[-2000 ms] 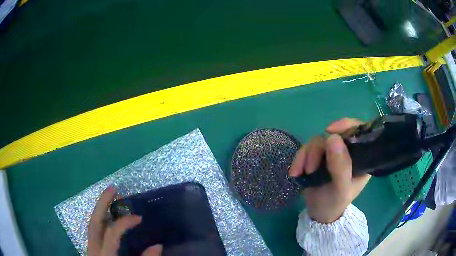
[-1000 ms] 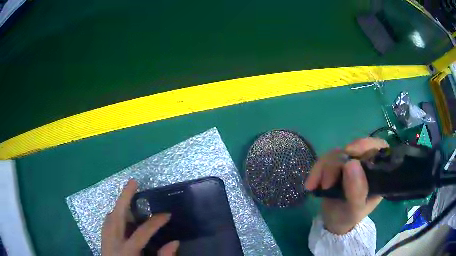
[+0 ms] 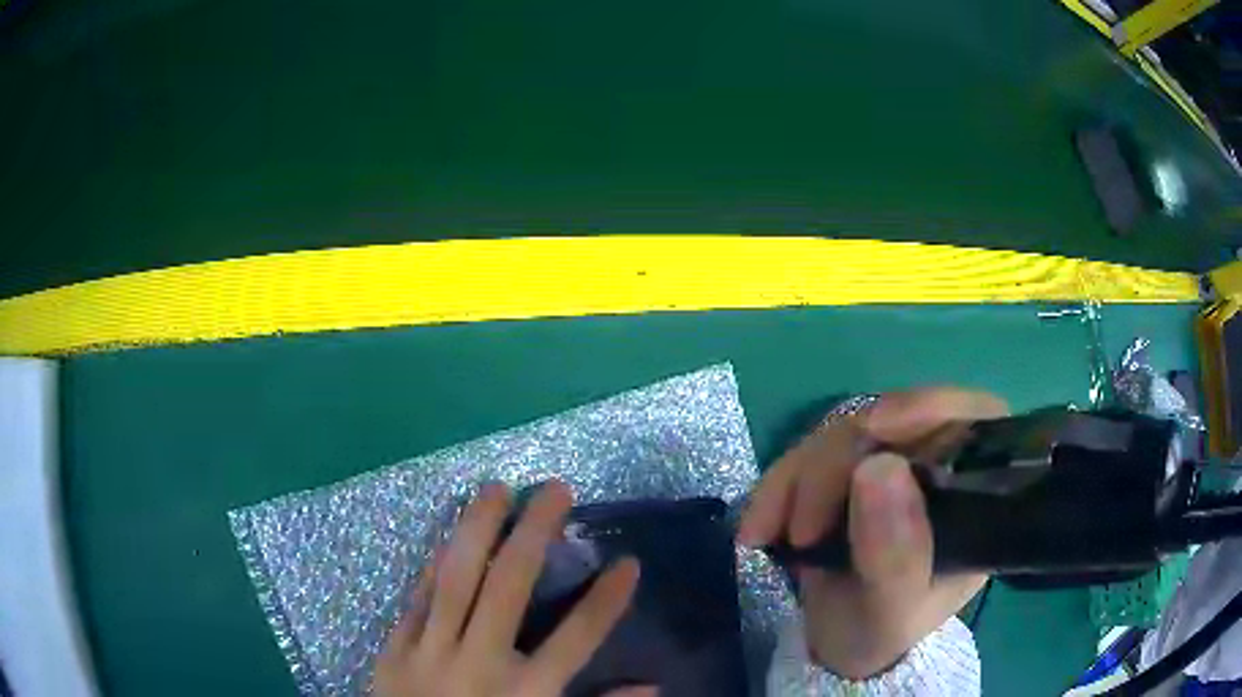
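The black phone housing (image 3: 674, 586) lies on the silvery mat (image 3: 368, 545), its lower end cut off by the picture's bottom edge. My left hand (image 3: 511, 599) rests over its left side with fingers spread, partly covering the camera area. My right hand (image 3: 872, 531) grips the black electric screwdriver (image 3: 1049, 497), held almost level, with its front end at the housing's upper right edge. Whether the tip touches is hidden by the fingers. The screw dish is mostly hidden behind my right hand; only a bit of rim shows (image 3: 847, 409).
A yellow edge strip (image 3: 599, 279) runs across behind the mat, with the dark green belt beyond. A white foam tray (image 3: 30, 504) stands at far left. At right are a crinkled plastic bag (image 3: 1147, 384), a green box (image 3: 1137, 606), a black cable (image 3: 1205, 640) and a dark slab (image 3: 1110, 177).
The view has shifted, so mat and housing appear further right. My left hand now lies further over the housing. The screwdriver's front end has moved from beside the dish to the housing's edge.
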